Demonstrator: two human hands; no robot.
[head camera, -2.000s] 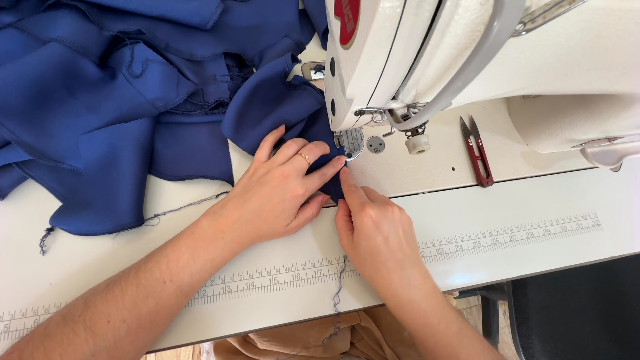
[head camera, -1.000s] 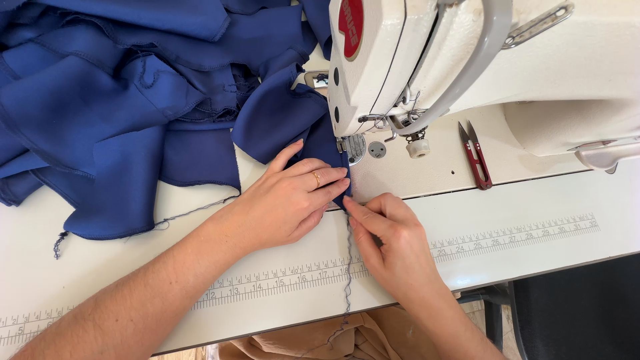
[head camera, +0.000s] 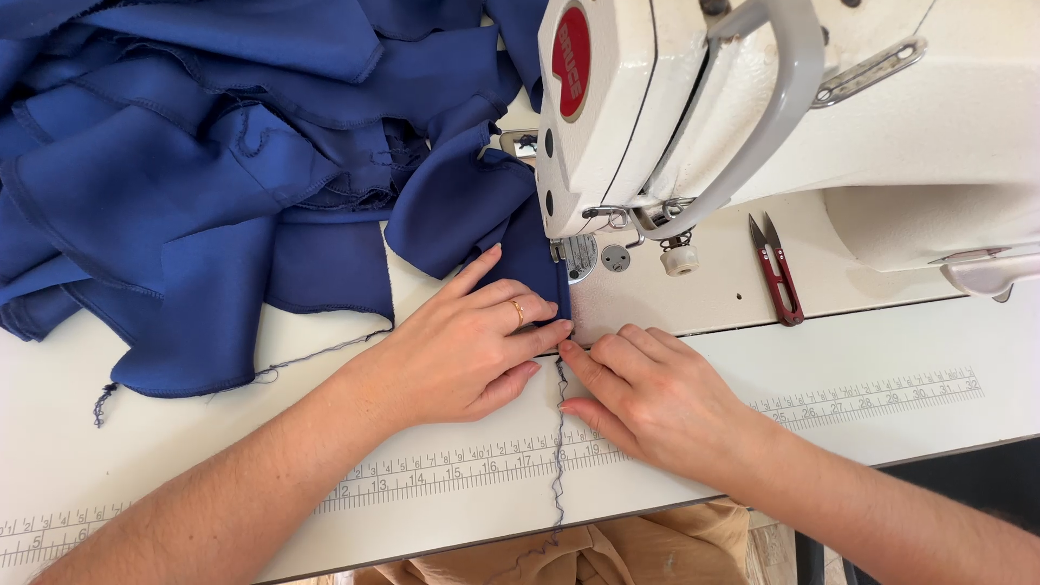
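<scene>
Blue fabric with overlocked edges (head camera: 203, 171) lies heaped on the left, and one narrow end (head camera: 532, 268) runs under the presser foot (head camera: 557, 250) of a white Bruce sewing machine (head camera: 617, 97). My left hand (head camera: 479, 349), a ring on one finger, rests flat on that end with fingers spread, fingertips near its edge. My right hand (head camera: 642, 390) has its index fingertip at the fabric's lower corner, thumb apart below. A dark thread tail (head camera: 559, 455) hangs from the corner between the hands, over the table's front edge. Whether the right fingers pinch anything cannot be told.
Red-handled thread snips (head camera: 778, 276) lie on the machine bed at the right. A printed ruler scale (head camera: 877, 398) crosses the white table (head camera: 455, 528). Tan cloth (head camera: 650, 544) shows below the table's front edge, with a black surface (head camera: 975, 479) at the lower right.
The thread tail, bent to the left of the right hand two seconds ago, now hangs straighter from the fabric corner. Both hands have shifted slightly toward the front edge, and the right thumb has parted from its index finger.
</scene>
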